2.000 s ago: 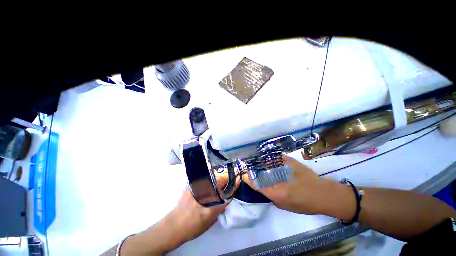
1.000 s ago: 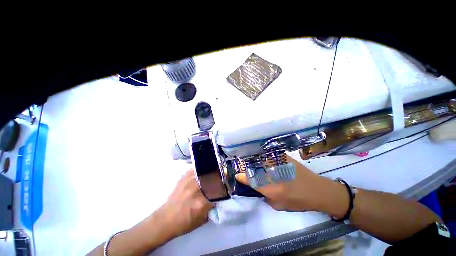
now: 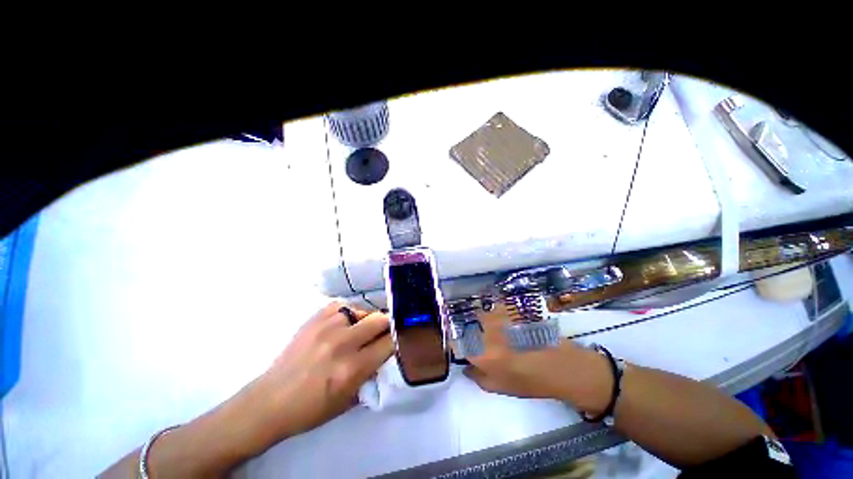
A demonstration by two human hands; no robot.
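Note:
My left hand (image 3: pixel 332 360) is at the left of the glossy dark guard (image 3: pixel 418 318), its fingertips partly behind the guard. White fabric (image 3: pixel 376 393) bunches under and beside these fingers. My right hand (image 3: pixel 524 367) is right of the guard, below the tension assembly (image 3: pixel 524 304) and grey ribbed block (image 3: pixel 531 335), which hide part of its fingers. A small dark edge of navy fabric (image 3: pixel 458 359) shows by the right fingertips. The needle area is hidden behind the guard. Whether either hand grips the fabric is hard to see.
The white sewing machine head (image 3: pixel 561 201) spans the back, with a brown square patch (image 3: pixel 500 153) on top. A strapped gold-brown object (image 3: pixel 669 269) and a pale rounded object (image 3: pixel 784 283) are at right. A measuring strip (image 3: pixel 524 451) runs along the front edge.
The view has shifted, so the machine appears further right. My left hand has moved left from the guard and its fingers show more. Less navy fabric shows by my right hand.

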